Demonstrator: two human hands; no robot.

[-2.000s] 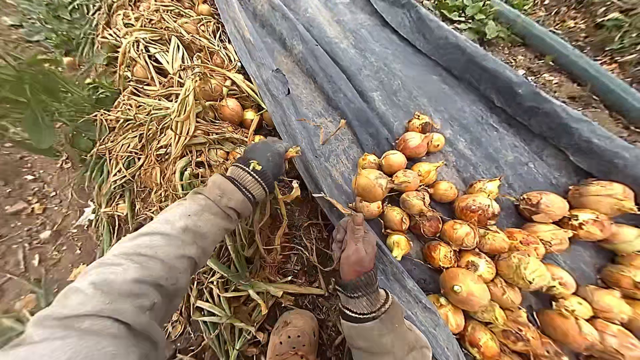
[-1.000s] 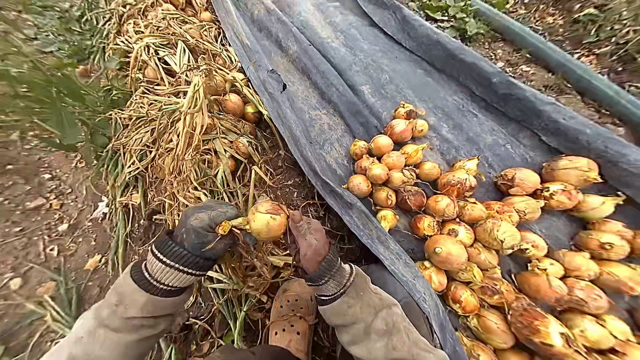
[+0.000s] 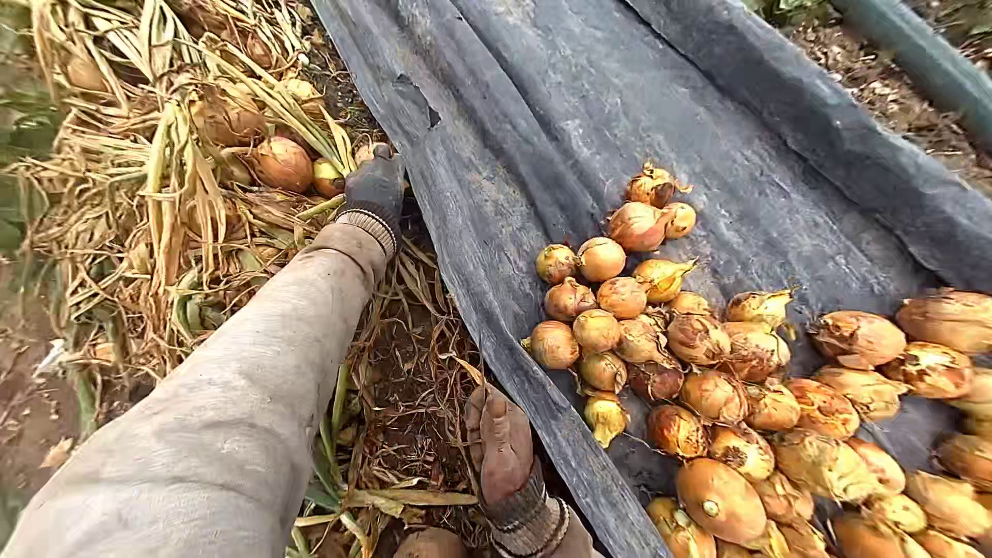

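Observation:
My left hand [image 3: 376,186], in a dark glove, reaches to a partly hidden onion [image 3: 369,152] at the edge of the dried onion tops [image 3: 167,194]; its fingers are hard to make out. More onions [image 3: 284,163] lie among the tops just left of it. Near the lower middle, my right hand [image 3: 500,446] is beside the edge of the dark fabric sheet [image 3: 496,186], its fingers partly hidden; a thin dry leaf [image 3: 470,370] is at its fingertips. Right of it, a heap of trimmed onions [image 3: 697,337] rests on the sheet.
Bare soil with cut roots and leaves [image 3: 411,395] runs between the tops and the sheet. The toe of a shoe [image 3: 430,542] shows at the bottom edge. A green hose or pipe [image 3: 922,62] crosses the upper right corner.
A second ago my left hand held an onion near my right hand; that onion is no longer there. My left arm has stretched forward to the onion tops.

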